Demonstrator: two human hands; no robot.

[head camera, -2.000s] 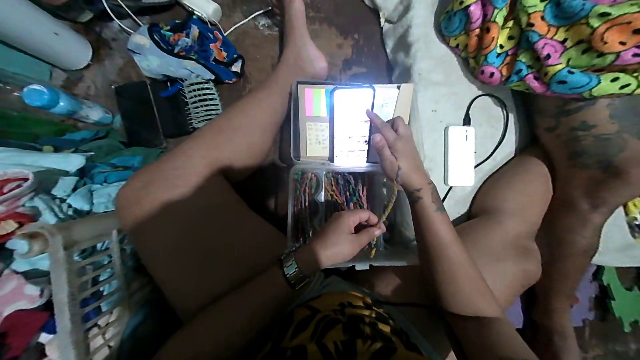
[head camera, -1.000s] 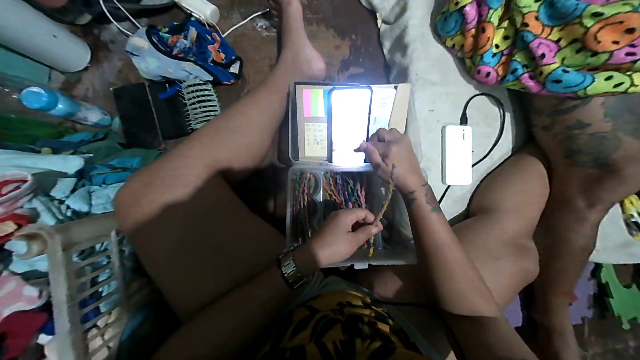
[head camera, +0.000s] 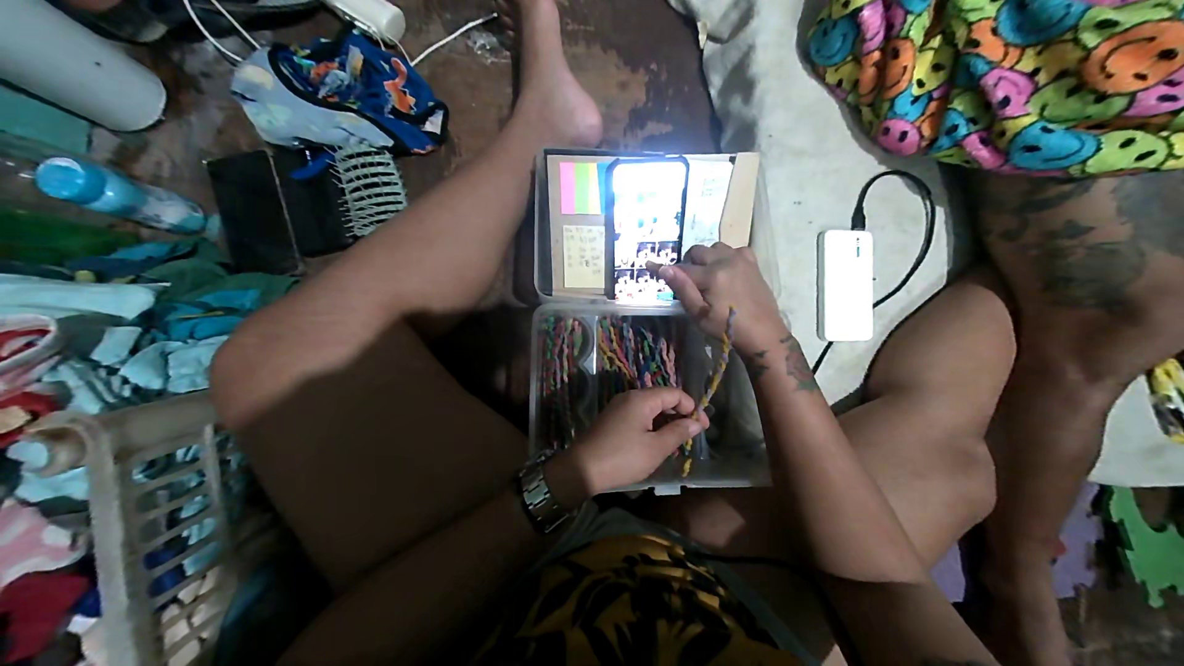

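My left hand (head camera: pixel 638 435) pinches a yellow and purple braided cord (head camera: pixel 715 375) between thumb and fingers, over an open clear plastic box (head camera: pixel 652 486). Several multicoloured braided cords (head camera: pixel 638 351) lie in the box's compartments. My right hand (head camera: pixel 726 289) is at the lower right of a lit smartphone (head camera: pixel 647 222), a finger against or just over its screen; the cord's upper end is beside this hand's palm. Whether the right hand holds the cord cannot be told. The phone leans in the raised lid, beside sticky notes (head camera: pixel 583 254) that bear writing.
A white power bank (head camera: pixel 845 287) with a black cable lies on a pale cloth at the right, near another person's leg (head camera: pixel 1054 370). To the left are a plastic basket (head camera: pixel 120 518), clothes (head camera: pixel 176 324), a notebook (head camera: pixel 268 208), a blue bottle (head camera: pixel 120 194) and a blue pouch (head camera: pixel 342 92).
My right hand has shifted slightly about the lower part of the phone, and the phone's screen picture looks different. The left hand keeps its pinch on the cord.
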